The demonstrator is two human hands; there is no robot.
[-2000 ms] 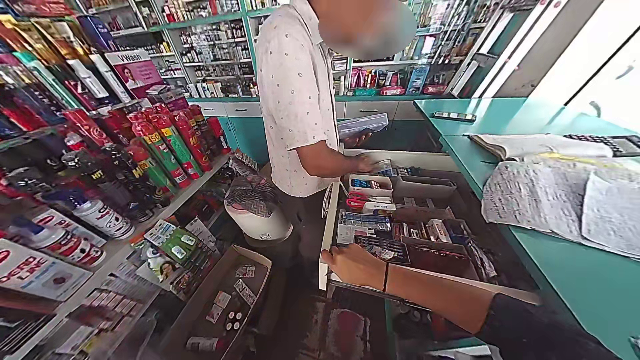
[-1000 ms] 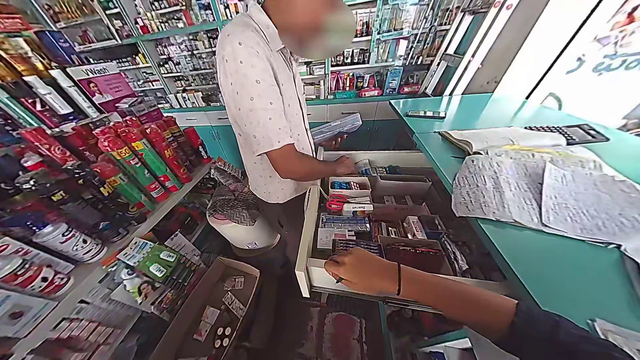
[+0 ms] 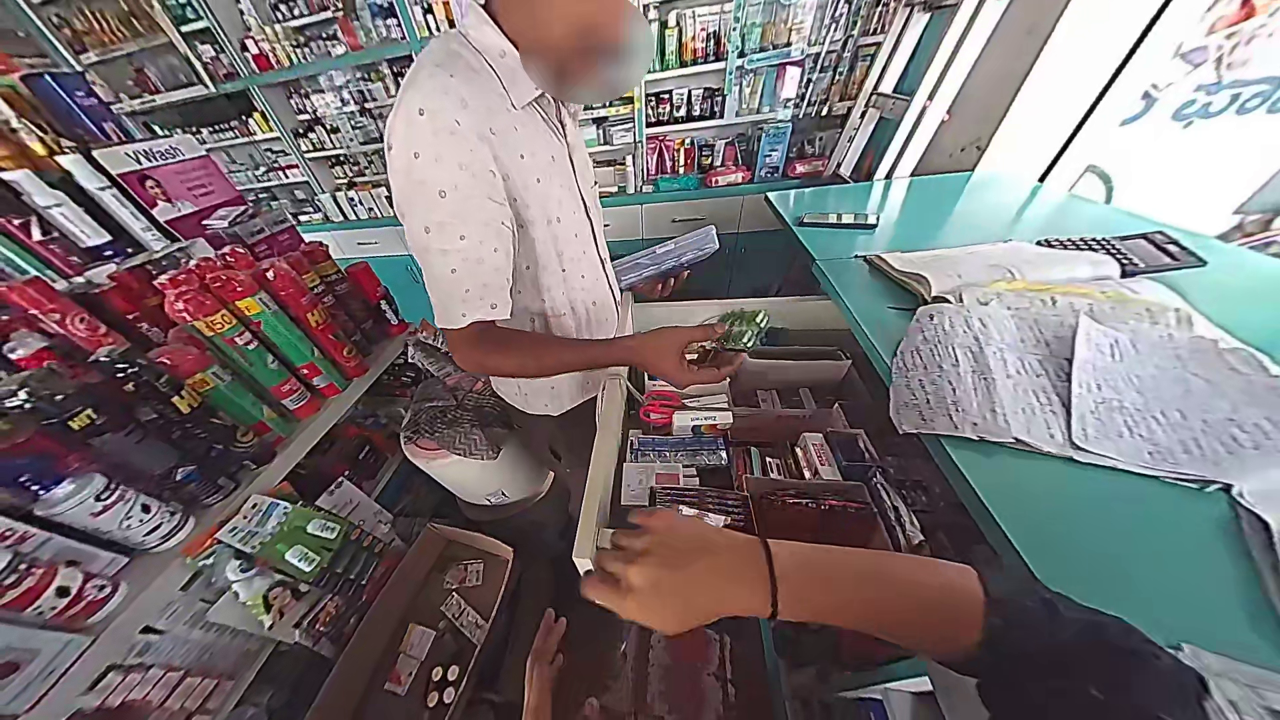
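Observation:
My right hand [image 3: 675, 575], with a dark band at the wrist, reaches in from the right, its fingers curled over the front corner of a pulled-out white drawer [image 3: 598, 480]. At the bottom edge, my left hand [image 3: 545, 655] shows only partly, fingers apart and nothing visible in it. Cardboard dividers part the drawer, which holds red-handled scissors [image 3: 660, 405], a small white box [image 3: 818, 457] and blister strips [image 3: 700, 505]. Above its far part, a co-worker's hand [image 3: 690, 355] holds shiny green packets [image 3: 743, 330]; the other hand holds a flat bluish case [image 3: 668, 258].
The teal counter [image 3: 1050, 520] on the right bears handwritten sheets [image 3: 960, 370], an open notebook [image 3: 1000, 268], a calculator [image 3: 1130, 252] and a phone [image 3: 838, 220]. Spray cans [image 3: 250, 350] crowd the left shelf. Below stand an open carton [image 3: 420, 620] and a white bin [image 3: 480, 480].
The co-worker's hand has come up from the drawer and now shows green packets. My left hand has entered at the bottom. My right hand stays at the drawer's front.

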